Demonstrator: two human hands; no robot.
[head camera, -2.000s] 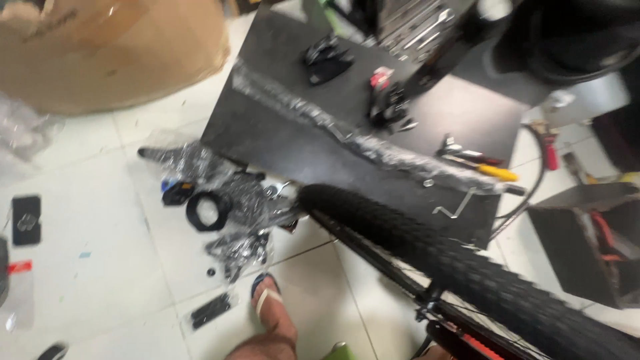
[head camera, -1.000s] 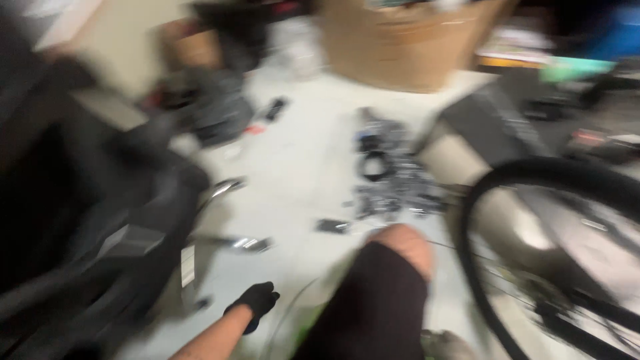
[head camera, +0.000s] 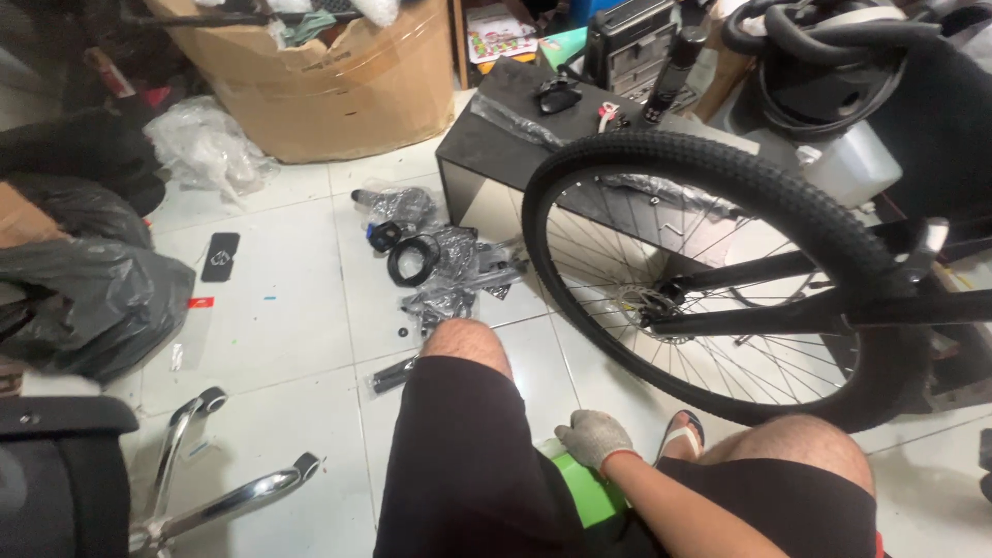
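Observation:
My right hand (head camera: 595, 440), in a grey knit glove with a red cuff, is curled over the front edge of a green plastic stool (head camera: 593, 496) between my thighs. My left hand is out of view. In front of my right side stands a bicycle wheel (head camera: 728, 151) with a knobby tire, a disc rotor (head camera: 647, 310) and a black fork (head camera: 744, 322). Plastic-wrapped parts (head camera: 457, 256) lie on the tiled floor beyond my knee, with a black ring (head camera: 413, 261) among them.
Behind the wheel is a dark low table (head camera: 504, 151) bearing a spray can (head camera: 674, 77) and bagged parts. A large cardboard box (head camera: 349, 101) stands at the back. Chrome chair legs (head camera: 240, 496), a black plastic bag (head camera: 116, 287) and a black card (head camera: 221, 257) are at left.
The black-gloved left hand seen one second ago has left the view. My right hand has come into view at the green stool. The view has swung left, then partly back.

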